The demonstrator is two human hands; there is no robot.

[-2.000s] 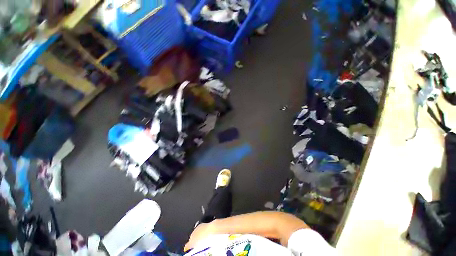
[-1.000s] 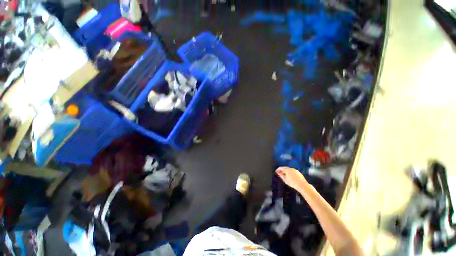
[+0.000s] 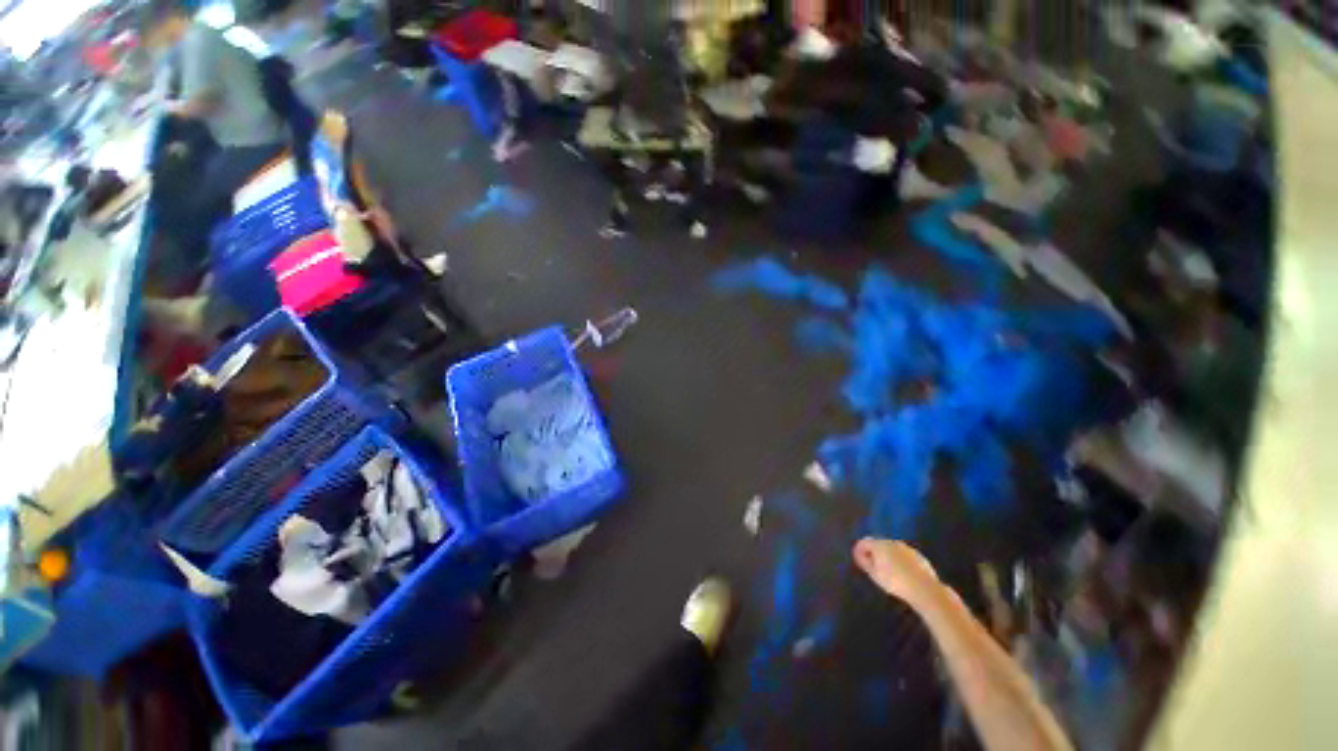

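Observation:
My right hand (image 3: 898,565) hangs in front at the lower right, over the dark floor. Its fingers look curled together, and nothing shows in it. My left hand is not in view. Nearest ahead on the left, a large blue crate (image 3: 326,684) holds white pieces over dark cloth. A smaller blue crate (image 3: 550,521) beside it holds pale blue-white pieces, and a white cord (image 3: 605,327) with a loop runs from its far corner. Neither crate is touched by my hand.
Crumpled blue strips (image 3: 939,382) lie on the floor ahead. A pale table edge (image 3: 1299,382) runs along the right, with blurred scraps beside it. Another crate (image 3: 242,455) with brown pieces and a pink-red basket (image 3: 313,273) stand left. A person (image 3: 220,88) is at the far left.
The view has moved forward and tilted up, past the dark floor heap. My right hand has gone from across my body to the right side. The smaller crate now shows fully.

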